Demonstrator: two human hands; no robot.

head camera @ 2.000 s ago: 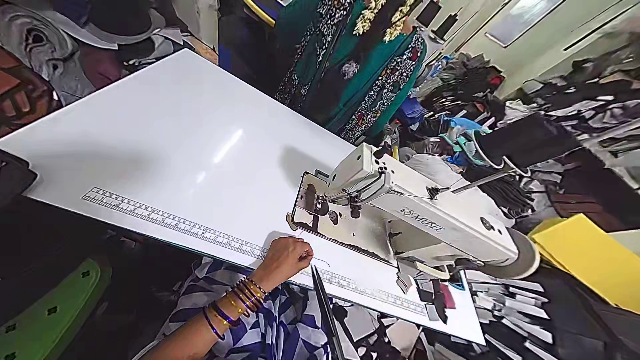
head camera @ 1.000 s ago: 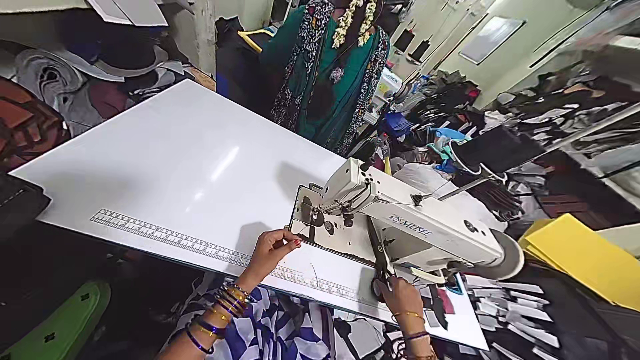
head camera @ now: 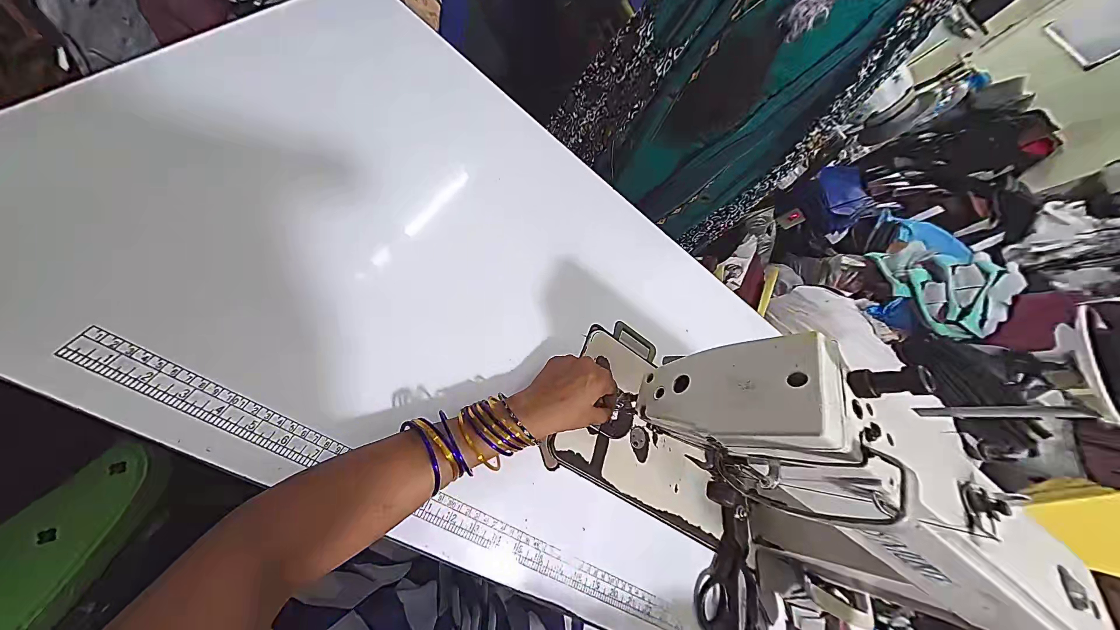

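My left hand (head camera: 573, 395), with blue and gold bangles on its wrist, reaches to the needle end of a white industrial sewing machine (head camera: 744, 394). Its fingers are curled by the presser foot area, and whether they pinch anything cannot be made out. Under the machine's arm, on the bed, lies a pair of dark-handled scissors (head camera: 722, 591), handles toward the lower edge of the view. My right hand is out of view. A printed ruler scale (head camera: 210, 407) runs along the near side of the white table (head camera: 262, 175).
Beyond the table's far edge stands a person in a green patterned garment (head camera: 744, 105). Heaps of fabric scraps (head camera: 945, 262) fill the right side. A yellow object (head camera: 1076, 521) lies at the far right, and a green plastic seat (head camera: 79, 542) is at lower left.
My left hand has moved from the table's near side to the machine's needle end. My right hand, at the scissors one second ago, has left the view. The view has come closer to the table.
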